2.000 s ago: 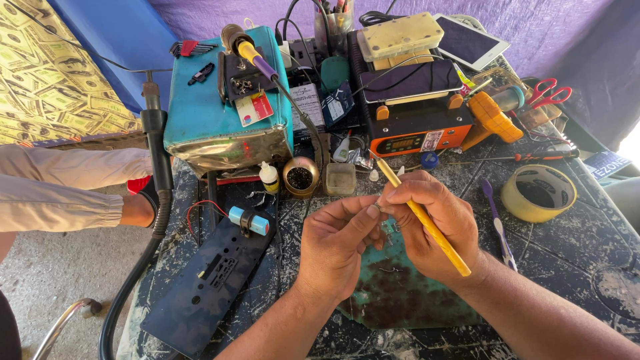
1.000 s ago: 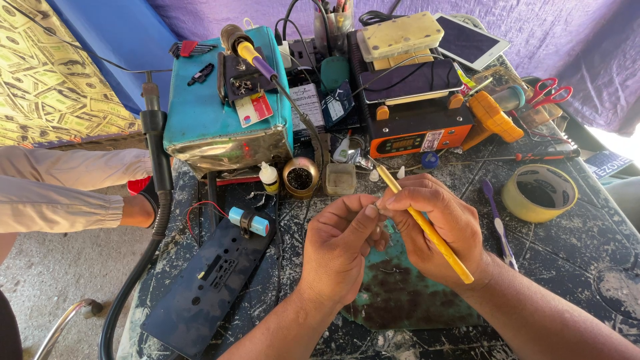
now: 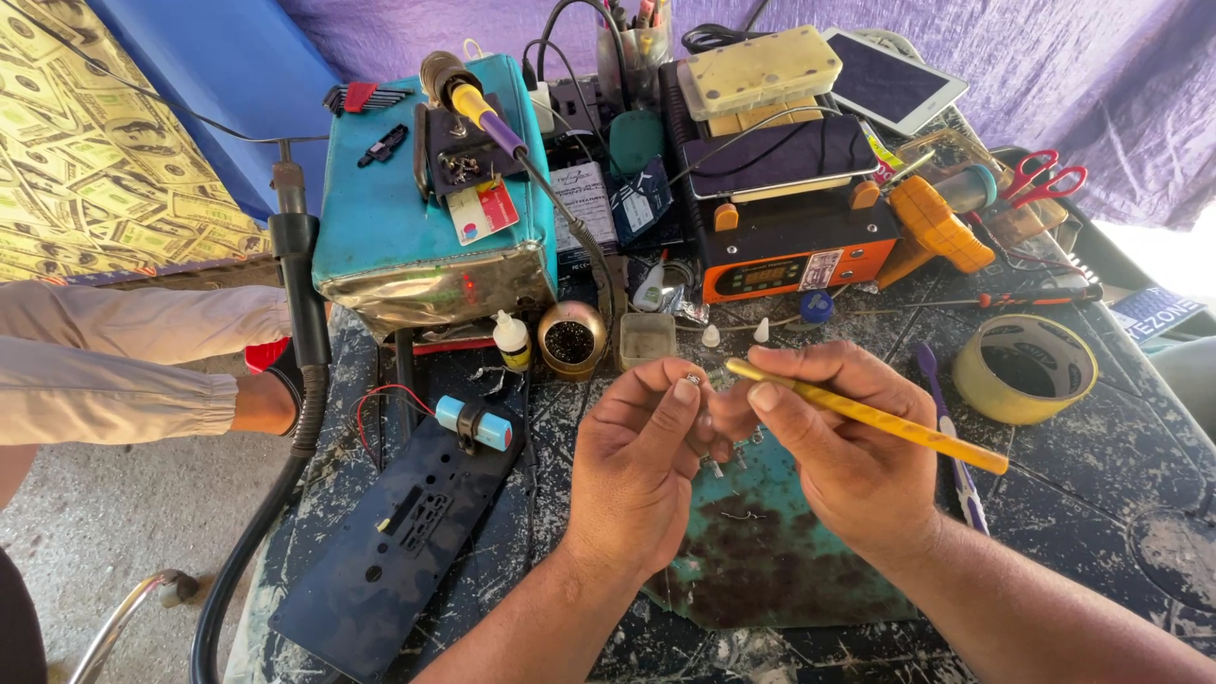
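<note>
My left hand (image 3: 641, 456) pinches a small metal part (image 3: 694, 378) between thumb and fingertips; the part is too small to name. My right hand (image 3: 845, 437) holds a thin yellow stick-like tool (image 3: 893, 418) between thumb and fingers, its flat end close to the left fingertips. Both hands are above a stained green work mat (image 3: 760, 560), where thin bits of wire (image 3: 744, 516) lie. Left of them, a black plastic panel (image 3: 399, 560) rests on the table with a blue cylindrical battery (image 3: 484, 427) at its upper end.
Behind the hands stand a soldering iron (image 3: 489, 119) on a teal-covered box (image 3: 370, 209), an orange-fronted heating station (image 3: 798, 271), a brass pot (image 3: 571, 340) and a glue bottle (image 3: 511, 340). Right are a tape roll (image 3: 1026, 370), toothbrush (image 3: 950, 446) and red-handled scissors (image 3: 1040, 180). A person's legs (image 3: 114, 380) are at left.
The yellow tool's flat end has moved from above the left fingertips to beside them, and its shaft now slants less steeply. My left hand still pinches at the same place.
</note>
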